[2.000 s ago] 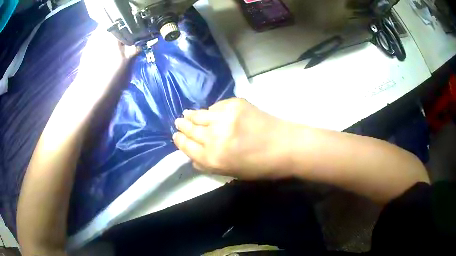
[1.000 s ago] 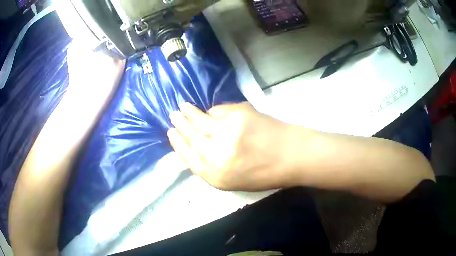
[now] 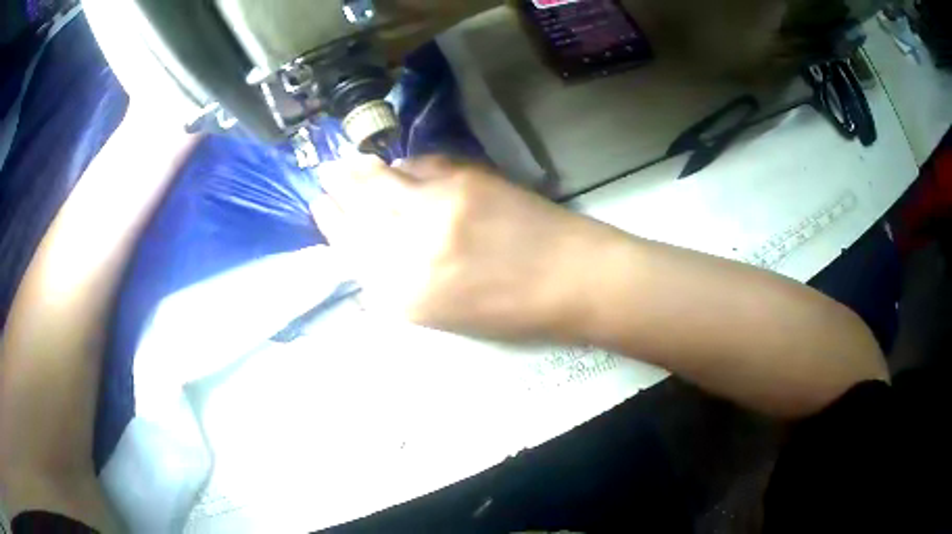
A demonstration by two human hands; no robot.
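The shiny dark blue garment panel (image 3: 235, 209) lies under the sewing machine head, with a pale edge strip (image 3: 235, 302) along its near side. The presser foot (image 3: 304, 148) is down at the panel beneath the machine (image 3: 298, 42). My right hand (image 3: 407, 235), blurred, is just in front of the presser foot, its fingers closed at the panel's edge where the wrinkles converge. My left hand (image 3: 167, 130) is at the left of the needle area, washed out by the lamp; its fingers cannot be made out.
A mobile phone (image 3: 587, 37) with a lit screen lies on the machine bed. Black thread snips (image 3: 710, 138) lie near the bed's edge. Scissors with black handles (image 3: 843, 101) lie at the far right. The white table (image 3: 418, 417) has a curved front edge and printed ruler marks.
My right hand has moved up toward the presser foot. The blue panel has shifted up and away under the machine, uncovering more white table in front. My left hand has moved slightly left.
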